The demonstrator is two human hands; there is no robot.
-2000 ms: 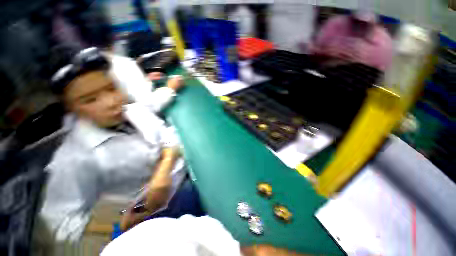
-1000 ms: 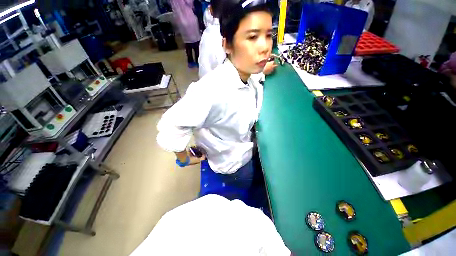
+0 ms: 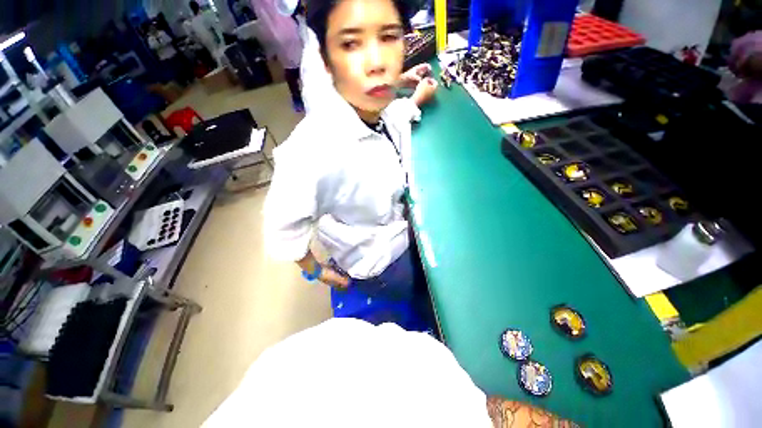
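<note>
Two silver-faced round units, one (image 3: 516, 343) and the other (image 3: 535, 378), lie close together on the green mat (image 3: 476, 251). Right of them lie two dark-rimmed round units with yellow inside, one farther back (image 3: 568, 321) and one nearer (image 3: 594, 374). Nothing holds any of the four. Neither of my hands is in the picture. Part of a bare, patterned forearm (image 3: 526, 414) comes out of my white sleeve (image 3: 359, 380) and is cut off by the bottom edge, just in front of the units.
A black foam tray (image 3: 576, 219) with yellow-centred units stands at the right, beside a small white bottle (image 3: 692, 242). A blue bin (image 3: 543, 50) of small parts stands beyond. A person in a white coat (image 3: 355, 192) stands close at the bench's left edge. A yellow upright (image 3: 718, 330) is at right.
The view has swung left from the blurred earliest frame and steadied. The forearm has come into view again at the bottom. The person's face has turned towards me. The four units keep their arrangement.
</note>
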